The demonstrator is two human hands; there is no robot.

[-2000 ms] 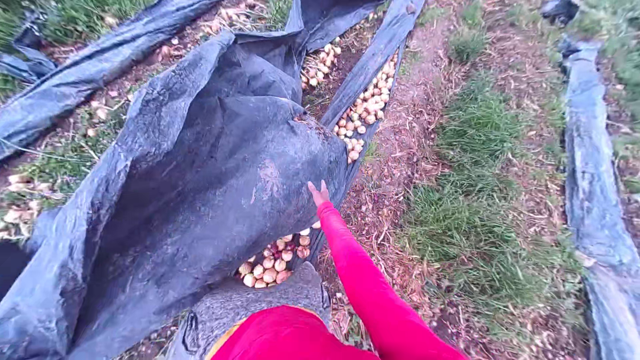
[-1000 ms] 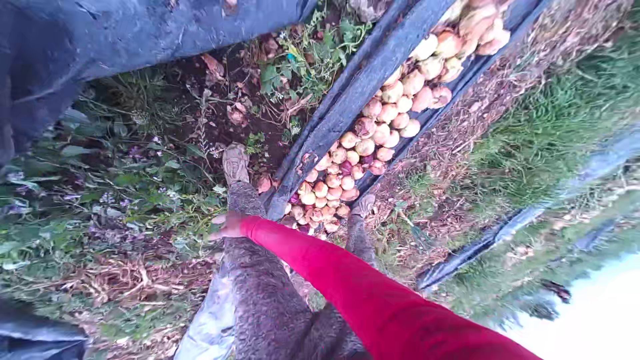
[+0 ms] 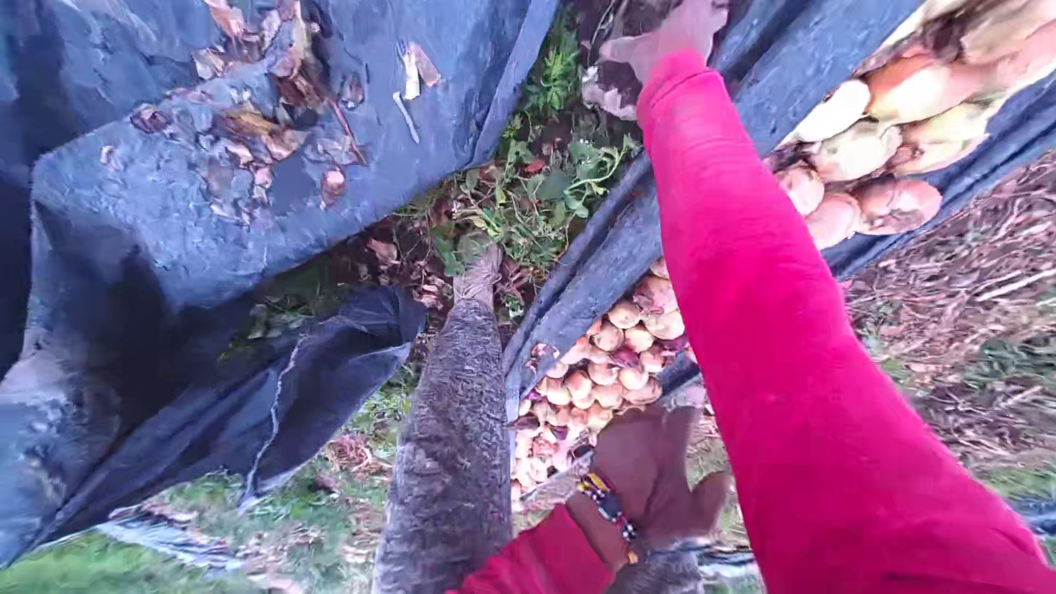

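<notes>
My right hand (image 3: 672, 40), in a red sleeve, is at the top edge over dark soil, beside a rolled dark plastic sheet (image 3: 606, 256). It is blurred, and its fingers look spread, with no held object visible. My left hand (image 3: 648, 470), wearing a beaded bracelet, is low in the view near the pile's lower end, fingers apart and empty. Onions (image 3: 606, 371) with pale and reddish skins lie in a long row along the rolled sheet. Larger-looking onions (image 3: 895, 148) fill the upper right. My right forearm hides the middle of the row.
A wide dark plastic sheet (image 3: 272, 190) with dry leaves and onion skins on it covers the left. My leg (image 3: 454, 462) and shoe (image 3: 478, 272) are beside the row, near green weeds (image 3: 544, 194). Dry straw (image 3: 973, 247) covers the ground at right.
The right arm now reaches to the top of the view across the onion row, and my left hand has come into view. The view has shifted and turned strongly.
</notes>
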